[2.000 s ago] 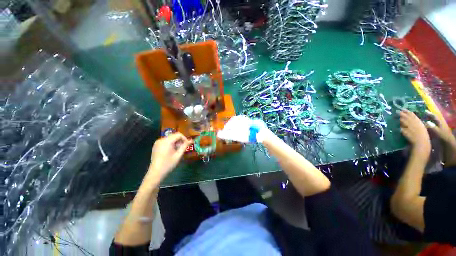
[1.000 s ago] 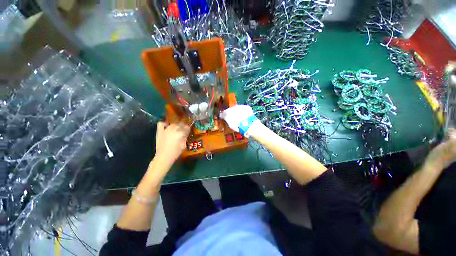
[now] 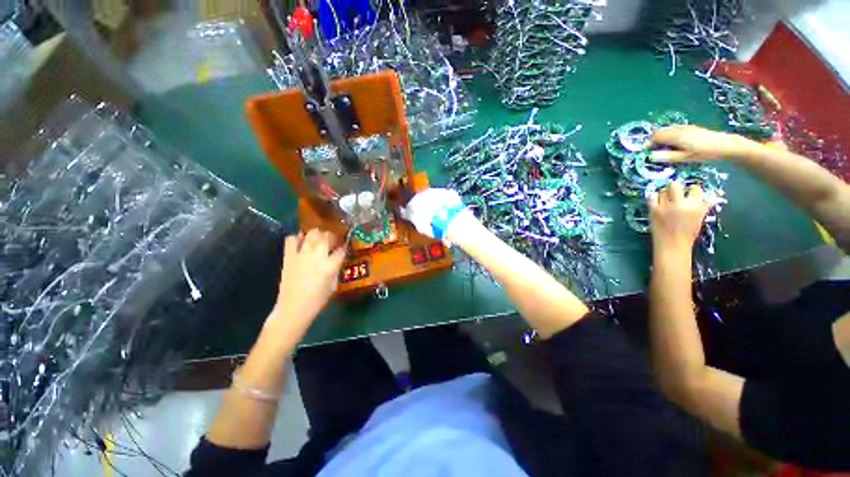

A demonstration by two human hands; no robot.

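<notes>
The orange lever press (image 3: 326, 107) stands in front of me, its dark lever (image 3: 315, 79) upright with a red grip. A green ring part (image 3: 371, 230) sits in the press just below the two whitish press heads (image 3: 356, 202). My bare left hand (image 3: 312, 265) is at the left side of the base, beside the red digital display (image 3: 355, 272); its fingertips are near the ring's left side. My right hand (image 3: 433, 212), in a white glove with a blue band, is at the right side of the press, its fingertips partly hidden by the frame. Whether either hand grips the ring is unclear.
A large wire heap under clear plastic (image 3: 102, 242) lies at left. A tangled pile of green rings (image 3: 527, 191) is right of the press. Another person's hands (image 3: 680, 205) are on a second ring pile (image 3: 643, 168). More wire bundles (image 3: 536, 56) stand behind; a red surface (image 3: 792, 70) is far right.
The green ring has moved from in front of the press into it, under the heads, and both hands have shifted with it. The other person's hands have moved left onto the second ring pile.
</notes>
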